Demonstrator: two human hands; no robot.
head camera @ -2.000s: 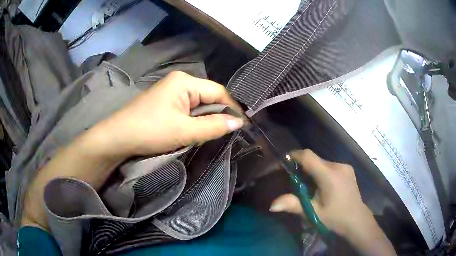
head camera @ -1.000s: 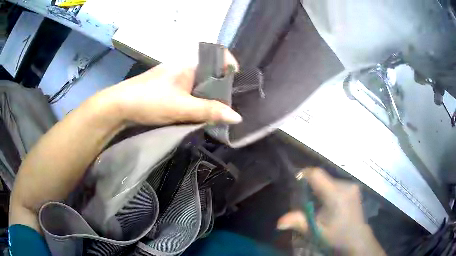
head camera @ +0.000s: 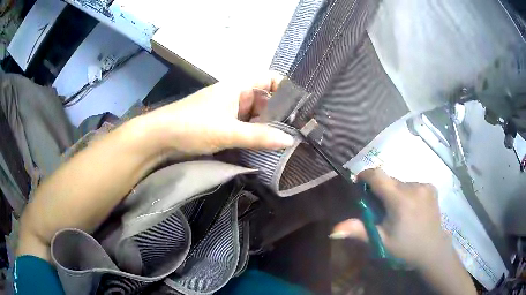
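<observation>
My left hand (head camera: 213, 124) pinches the edge of a taupe garment piece (head camera: 173, 187) near the middle of the view. Its striped inner fabric (head camera: 346, 75) shows and runs up to the top right. A small fabric tab (head camera: 310, 128) stands at the edge beside my left fingertips. My right hand (head camera: 398, 222) holds scissors (head camera: 372, 227) with green handles at the right. The dark blades point up and left, and their tips are at the small tab. Whether the blades are closed on it cannot be told.
A white table with a wood-coloured edge (head camera: 184, 60) lies beyond the cloth. A sewing machine (head camera: 450, 52), pale grey, stands at the upper right. White boards (head camera: 115, 75) are at the upper left. More taupe cloth (head camera: 34, 127) hangs at the left. Folded cloth lies over my lap.
The left hand has moved right, and the cloth has turned to show more striped inner side. The right hand has brought the scissors, earlier blurred and apart from the cloth, up to the tab.
</observation>
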